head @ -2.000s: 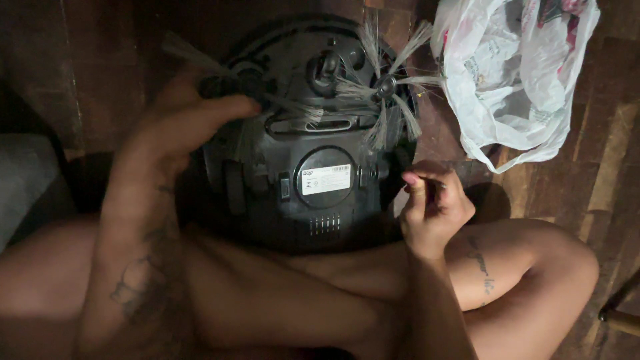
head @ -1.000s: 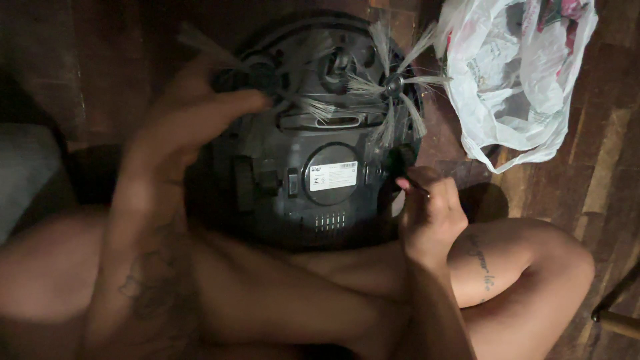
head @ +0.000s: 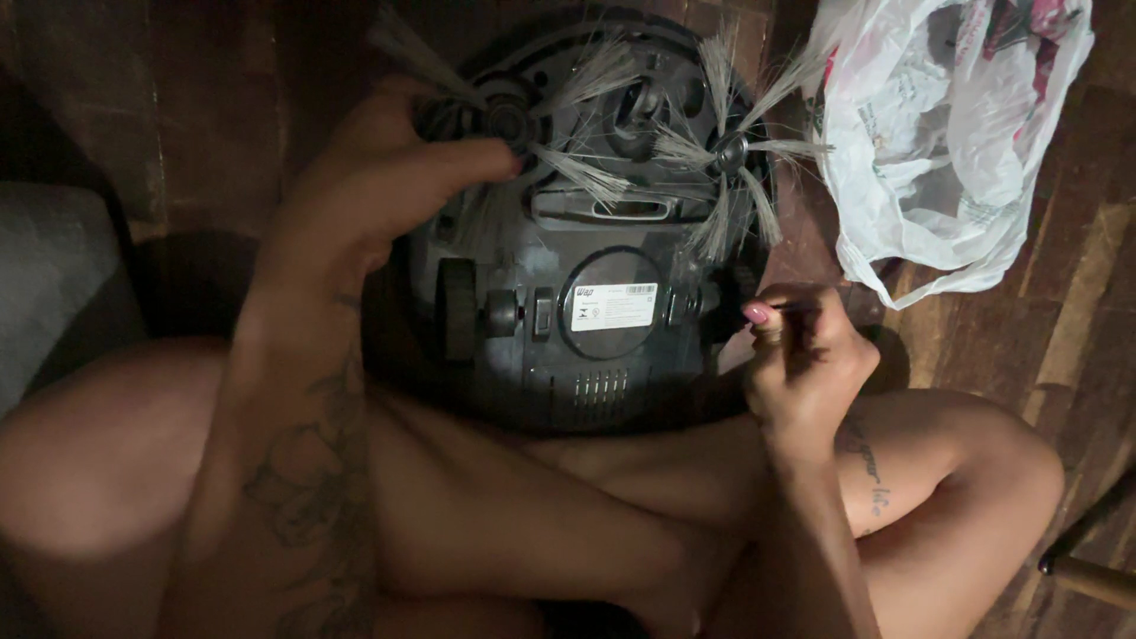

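A dark robot vacuum cleaner (head: 510, 373) lies upside down before my crossed legs, with its wheels and a white label showing. My left hand (head: 390, 169) grips its upper left edge beside one side brush (head: 508, 120), the thumb on the casing near the hub. The other side brush (head: 731, 153) spreads its pale bristles at the upper right. My right hand (head: 808, 355) is closed to the right of the vacuum, thumb against the curled fingers. A thin dark thing seems to be pinched there, but it is too small to name.
A white plastic bag (head: 941, 231), with crumpled plastic inside, stands open at the upper right on the wooden floor (head: 1092, 355). A grey padded edge (head: 62, 275) is at the far left. Part of a wooden leg (head: 1096, 581) shows at the lower right.
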